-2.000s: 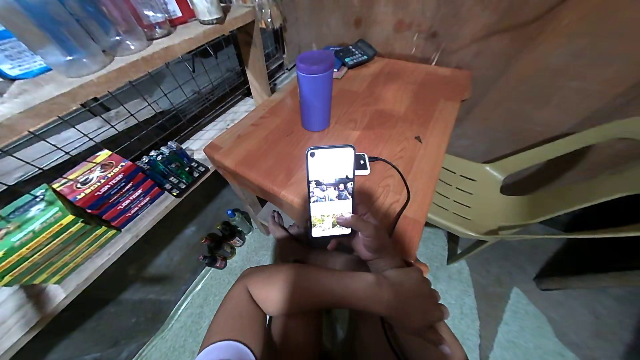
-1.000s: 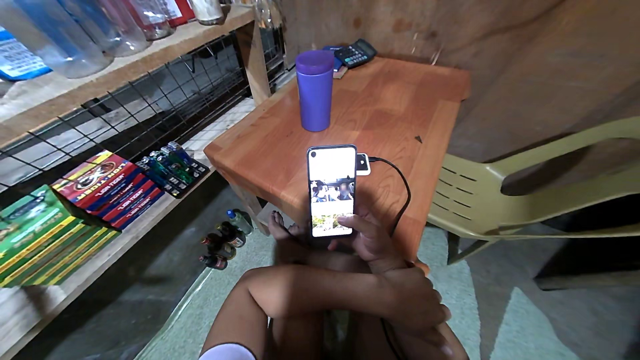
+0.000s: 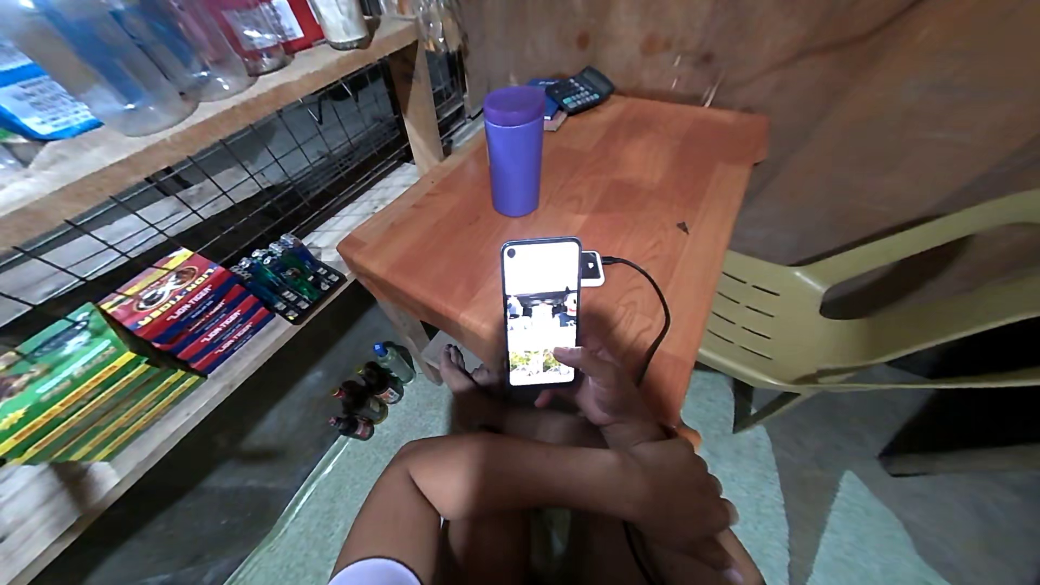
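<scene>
A smartphone (image 3: 542,313) with a lit screen showing pictures stands upright in my right hand (image 3: 605,386), whose thumb lies over the lower right of the screen. My left hand (image 3: 691,496) is wrapped around my right forearm, its fingertips curled over the far side. Behind the phone, a small white device (image 3: 592,269) with a black cable (image 3: 662,301) plugged in rests on the wooden table (image 3: 626,187); the phone hides part of it. A purple lidded tumbler (image 3: 515,154) is upright farther back on the table.
A calculator (image 3: 581,91) lies at the table's back corner. On the left, wooden shelving (image 3: 236,106) holds clear jars, boxes (image 3: 191,305) and a rack of lighters (image 3: 288,276). Several bottles (image 3: 366,394) stand on the floor. A plastic chair (image 3: 772,309) is at the right.
</scene>
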